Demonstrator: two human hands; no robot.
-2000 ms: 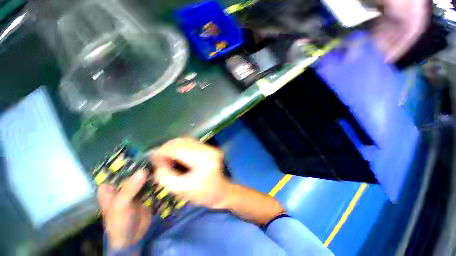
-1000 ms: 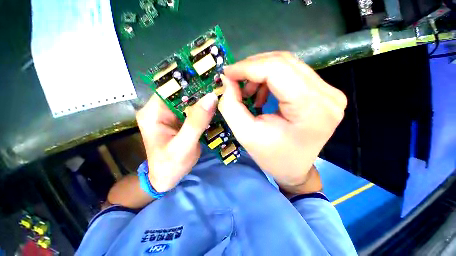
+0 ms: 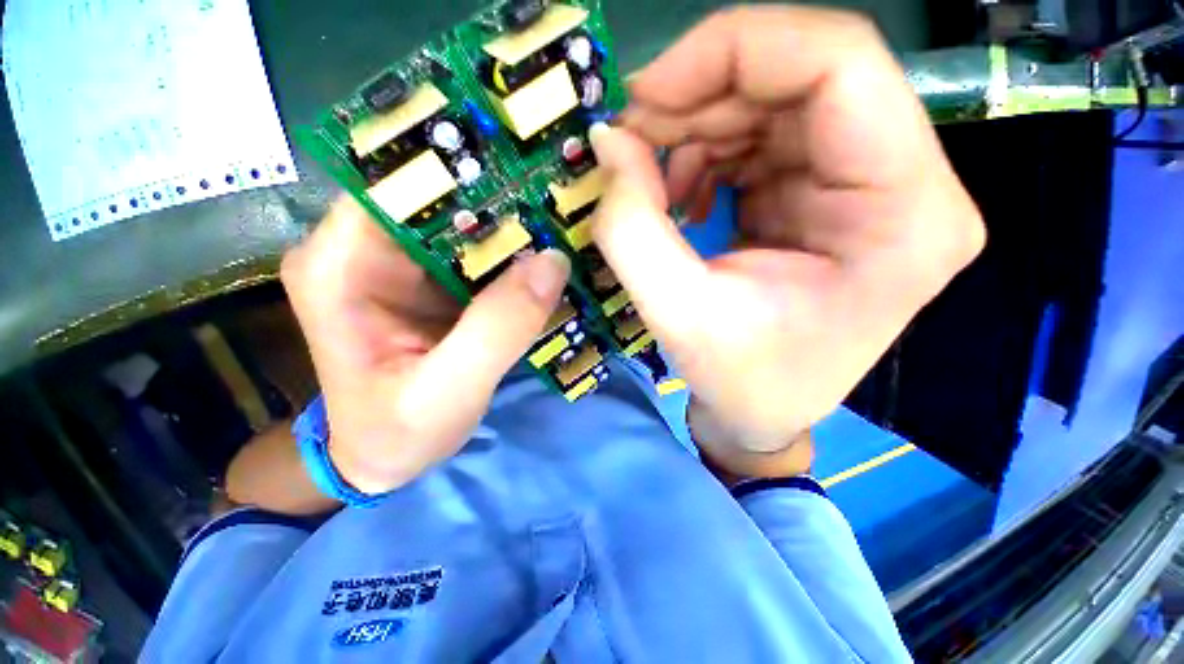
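Note:
A green circuit board panel [image 3: 455, 195] is held up in front of my body, tilted, with its component face toward me. It bears several yellow-and-black transformers, round white capacitors and small blue parts. My left hand [image 3: 403, 337] grips its left edge, with the thumb over the face. My right hand [image 3: 792, 221] is at its right edge, thumb and index finger curled close to the parts there. Whether those fingertips hold the panel or a small part cannot be told. The right fingers hide part of the panel's right side.
A white printed sheet [image 3: 143, 110] with a punched edge lies on the dark green mat [image 3: 351, 33] at upper left. The bench edge [image 3: 169, 292] runs below it. Yellow-topped parts [image 3: 49, 558] show at lower left. A dark panel [image 3: 928, 298] stands at right.
The head view has swung from the bench to my lap. The panel and both hands now appear larger and closer. Over the last second, my right fingers have moved slightly up along the panel's right side.

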